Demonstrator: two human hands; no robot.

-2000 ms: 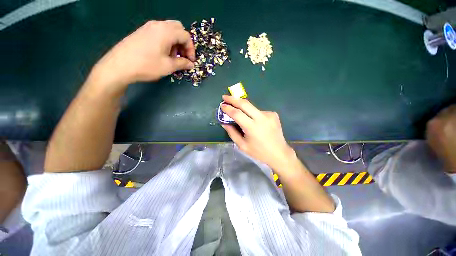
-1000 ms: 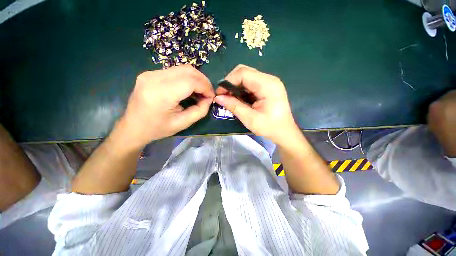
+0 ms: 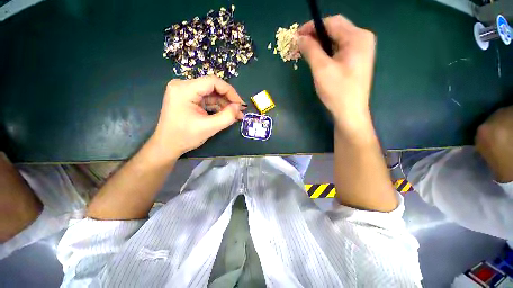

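Observation:
The watch housing (image 3: 256,126), a rounded square with a light rim and silvery inside, lies on the green mat, with the yellow-edged battery (image 3: 262,101) just above it. My left hand (image 3: 201,112) pinches a tiny dark flex-cable component (image 3: 243,106) between thumb and finger, just left of the battery. My right hand (image 3: 340,62) is at the right side of the cream pad pile (image 3: 287,43) and holds the black tweezers (image 3: 319,25); the hand is blurred, and whether its fingertips hold a pad cannot be told.
The large dark pile of flex-cable components (image 3: 208,45) lies left of the cream pile. A white-blue spool (image 3: 495,31) is at the far right edge. Pale wire strands lie on the mat (image 3: 405,84) at right. People's arms show at both sides.
My right hand has left the housing and moved up and right to the cream pile. The housing and battery are now uncovered. My left hand stays near the housing, its fingertips still closed.

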